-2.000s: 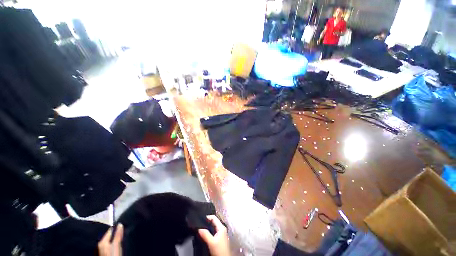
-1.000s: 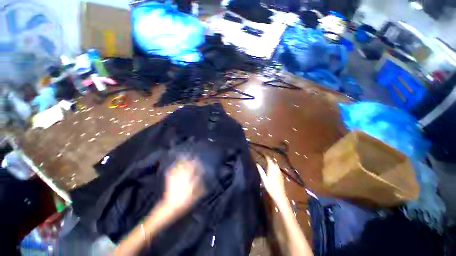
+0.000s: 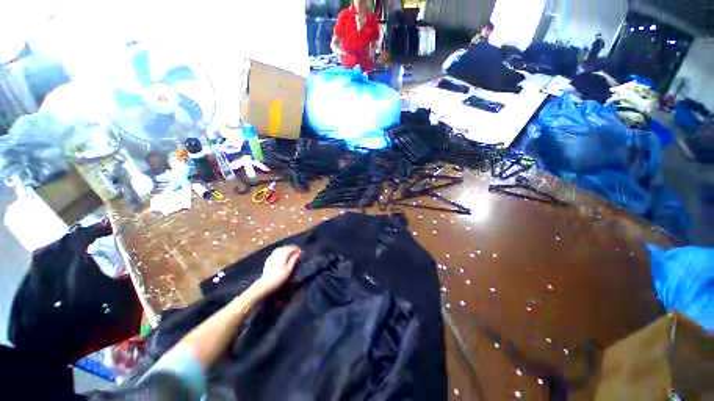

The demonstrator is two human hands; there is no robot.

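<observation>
A black jacket (image 3: 344, 313) lies spread on the brown table (image 3: 509, 266), its glossy lining partly showing. Its collar end points to the table's far side. My left hand (image 3: 280, 266) is on the jacket's upper left part, fingers curled at the cloth; the fingertips' hold is not clear. My right hand is not in view. A blurred dark shape, possibly a hanger (image 3: 517, 352), shows on the table right of the jacket.
Black hangers (image 3: 352, 180) lie heaped at the far side. Red-yellow scissors (image 3: 266, 193) lie far left, near bottles and a fan (image 3: 160, 98). An open cardboard box (image 3: 638, 364) stands at lower right. Blue bags (image 3: 587, 141) bulge at right. A person in red (image 3: 357, 35) stands beyond.
The view has turned from the rail side to the table. The jacket now lies open in front of me. My left hand has shifted on it, and my right hand has left the picture.
</observation>
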